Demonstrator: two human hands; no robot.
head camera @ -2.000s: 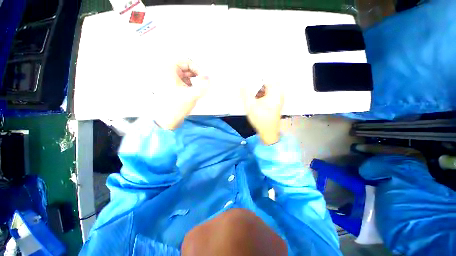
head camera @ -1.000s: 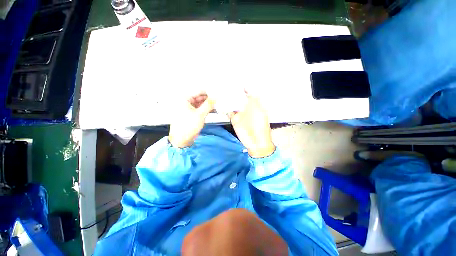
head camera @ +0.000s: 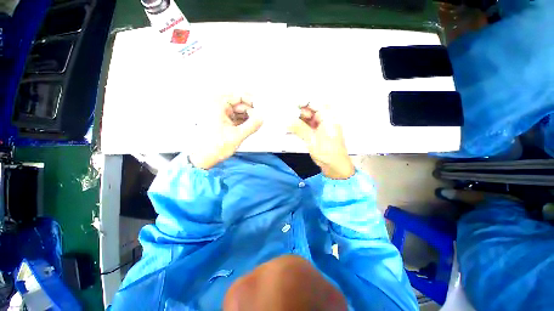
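Observation:
My left hand and my right hand are over the near half of the white board, a short gap apart. The fingers of both hands are curled with the thumbs near the fingertips. Something white and faint may be between them, but it blurs into the overexposed board, so I cannot tell if either hand holds it. Two flat black glossy phones or screens lie one behind the other at the board's right end, the nearer one close to its edge.
A white bottle with a red diamond mark is at the back left. Black trays with phone-shaped pockets are left of the board. A person's blue sleeve is at the right, above a blue stool. A blue and white box is lower left.
My hands were close together a second ago and are now further apart, the right one moved rightwards. The phones stay in place on the board; the view has shifted slightly.

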